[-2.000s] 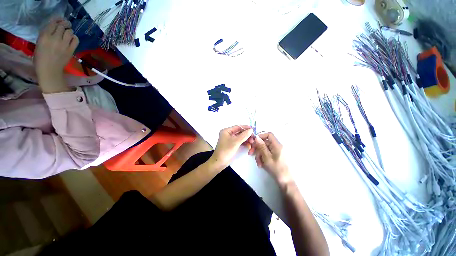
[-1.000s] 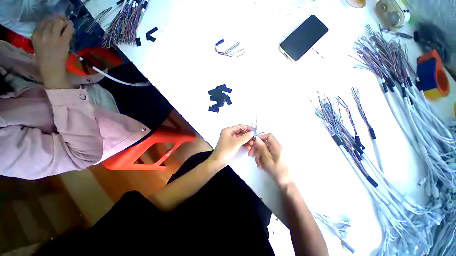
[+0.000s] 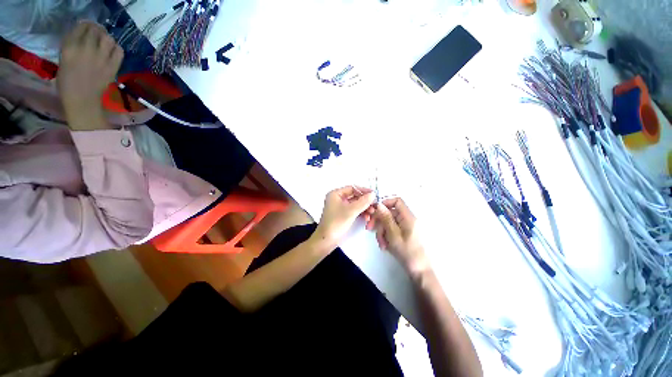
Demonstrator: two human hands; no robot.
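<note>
My left hand (image 3: 343, 212) and my right hand (image 3: 393, 225) are close together over the table's near edge. Their fingertips pinch thin wires (image 3: 377, 193), whose fine ends stick up between them. The rest of the piece is hidden by the fingers. A loose pile of short black tubes (image 3: 323, 145) lies on the table beyond my left hand. A small hooked lead (image 3: 335, 74) with a dark curved end and a few coloured wires lies farther up.
A smartphone (image 3: 446, 59) lies beyond the hands. White cable bundles (image 3: 606, 173) with multicoloured ends cover the right side. A tape roll (image 3: 637, 112) is at the far right. At left, a person in a pink sleeve (image 3: 110, 184) holds a white cable (image 3: 171, 116). A red-orange stool (image 3: 221, 221) stands below.
My hands keep nearly the same place and grip. Fewer fine wire ends show above the fingertips than two seconds ago. The other person's hand has shifted slightly.
</note>
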